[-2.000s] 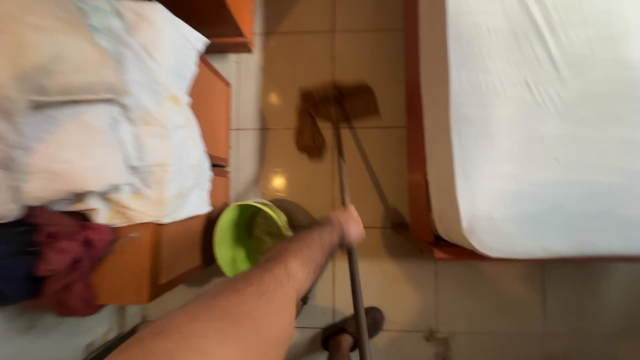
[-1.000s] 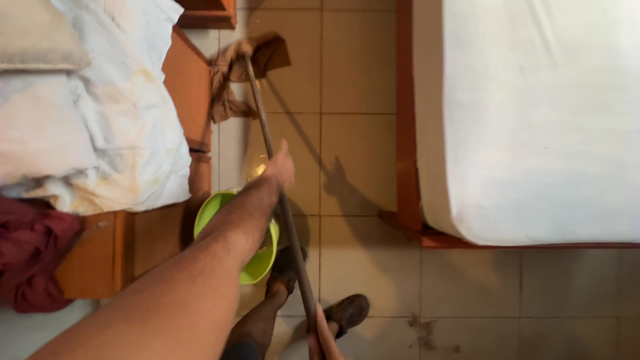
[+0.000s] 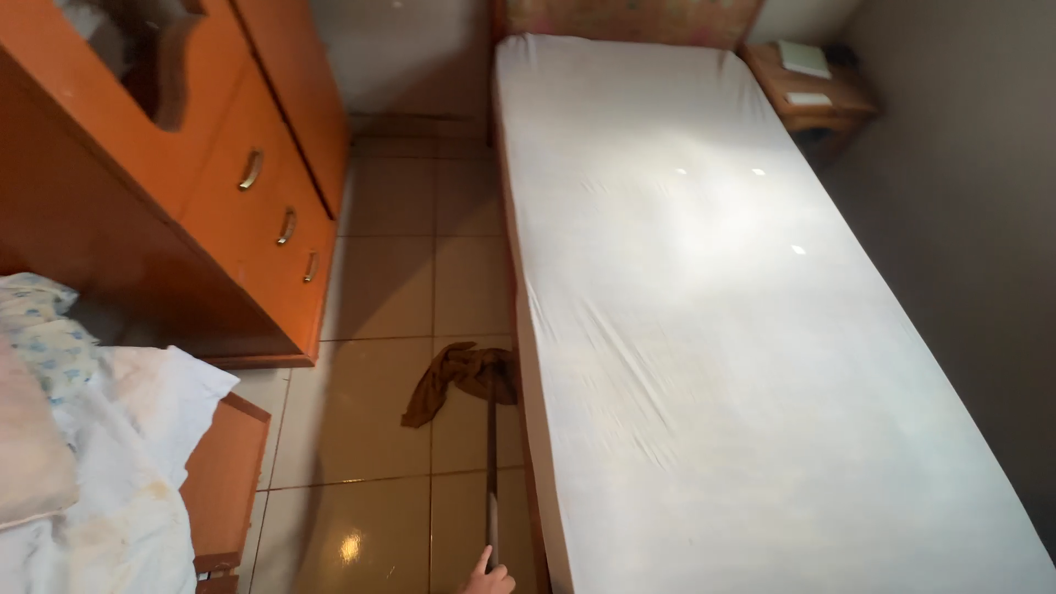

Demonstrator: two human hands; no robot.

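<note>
My left hand point(image 3: 488, 577) is at the bottom edge, closed around a long dark pole point(image 3: 492, 470) with one finger extended along it. The pole runs forward over the tiled floor to a brown cloth point(image 3: 462, 375), which is draped over its far end. The cloth's right part lies against the side of the bed, and a loose end trails left and nearer on the tiles. My right hand is out of view.
Right of the pole is a bed with a white sheet point(image 3: 701, 346). To the left stand an orange wooden wardrobe point(image 3: 272, 206) with drawers and a low wooden piece point(image 3: 227, 478) under rumpled bedding point(image 3: 124, 462). A small nightstand point(image 3: 833, 91) stands beyond the bed. Light glints off the tiles point(image 3: 363, 429).
The cloth on the pole has moved from beside the left furniture to the bed's side. The view has tilted forward; the green bucket, the feet and my right hand have left it.
</note>
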